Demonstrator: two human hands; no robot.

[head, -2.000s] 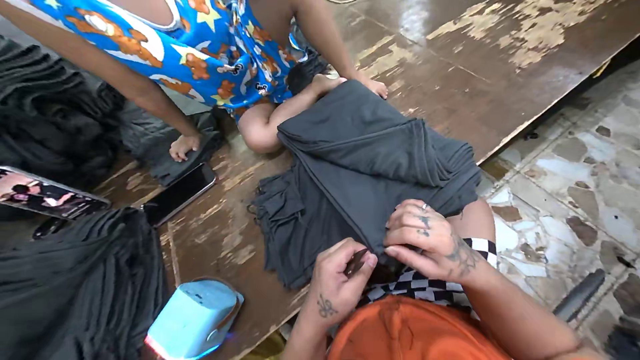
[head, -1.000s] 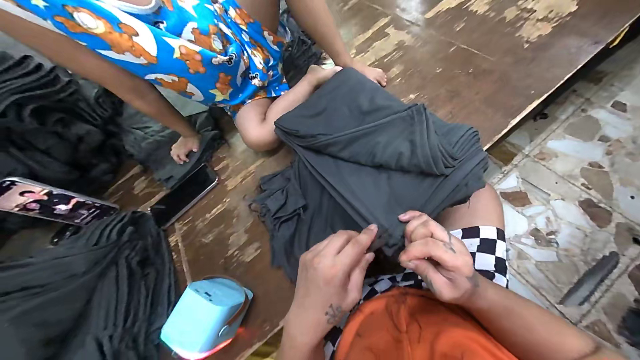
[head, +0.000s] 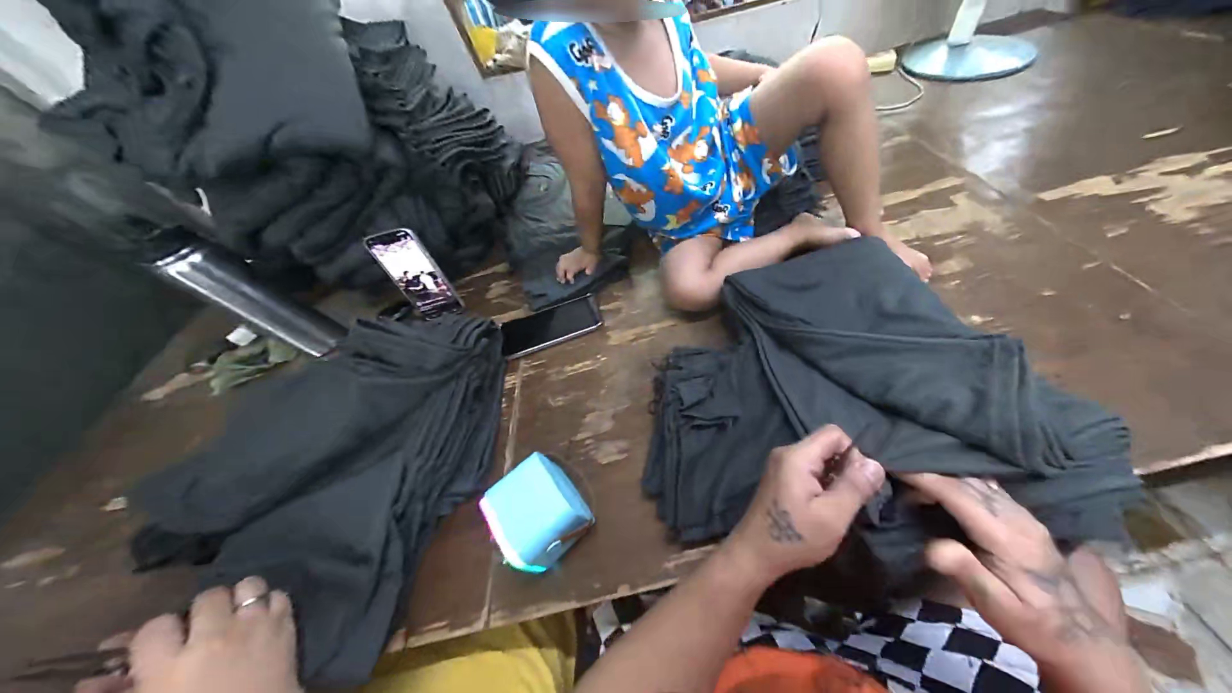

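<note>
A pile of dark grey fabric pieces (head: 866, 366) lies folded over at the table's front edge, right of centre. My left hand (head: 818, 500), with a tattoo near the wrist, is at its near edge, thumb and fingertips close together; whether something small is between them cannot be told. Beside it, my right hand (head: 1011, 568) reaches in from the right with the fingers at the cloth's edge and the thumb apart. Part of the cloth between both hands is dark and blurred. Another stack of dark grey fabric (head: 356, 452) fans out on the left.
A pale blue device (head: 539, 515) with a lit edge stands between the stacks. Behind are two phones (head: 414, 269) (head: 553, 327) and a metallic bottle (head: 250, 298). A person in blue patterned clothes (head: 674, 144) sits on the table (head: 597, 423). Another person's ringed hand (head: 221, 635) is lower left.
The view has swung left and up, bringing in the ringed hand and the bottle. My right hand has opened from its curled pose, with its fingers at the cloth's edge.
</note>
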